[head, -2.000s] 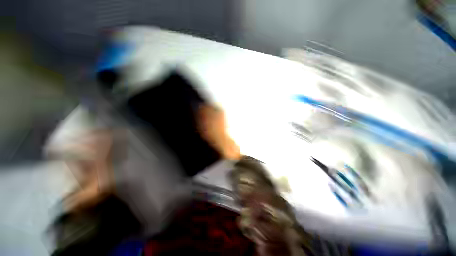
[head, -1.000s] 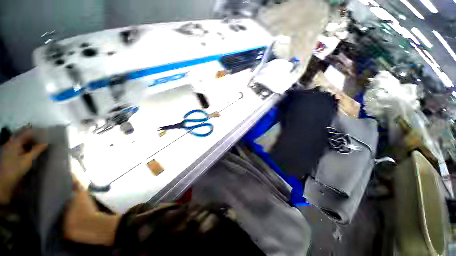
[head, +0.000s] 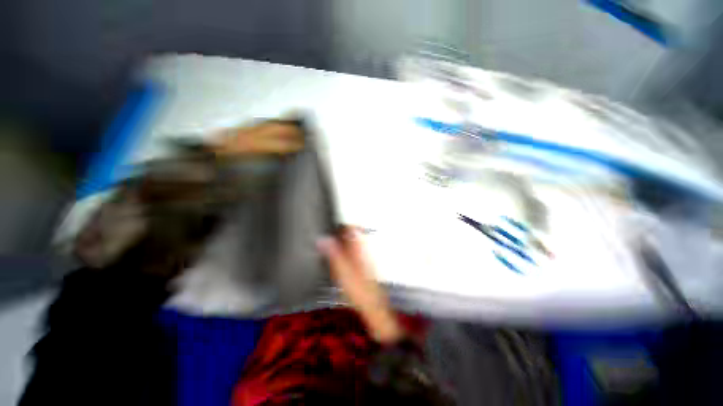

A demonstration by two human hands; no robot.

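Note:
The frame is strongly blurred. A grey fabric panel (head: 289, 214) with a dark right edge lies at the table's front left. My left hand (head: 258, 139) is on its far end, with fingers at the upper corner. My right hand (head: 353, 273) is at its near right corner, fingers touching the dark edge. The blur hides whether the fingers grip or press the cloth. The white sewing machine (head: 571, 131) with its blue stripe stands to the right of the panel. Its needle area cannot be made out.
Blue-handled scissors (head: 507, 242) lie right of my right hand, dark blades pointing left. The white table (head: 230, 83) has a blue edge strip (head: 123, 139) at its left. Blue material (head: 214, 349) and red cloth (head: 301, 357) show below the front edge.
The view has swung left from the machine and the goods on the right. The panel and both hands, at the far left one second ago, now show left of centre, with the left hand farther up the panel.

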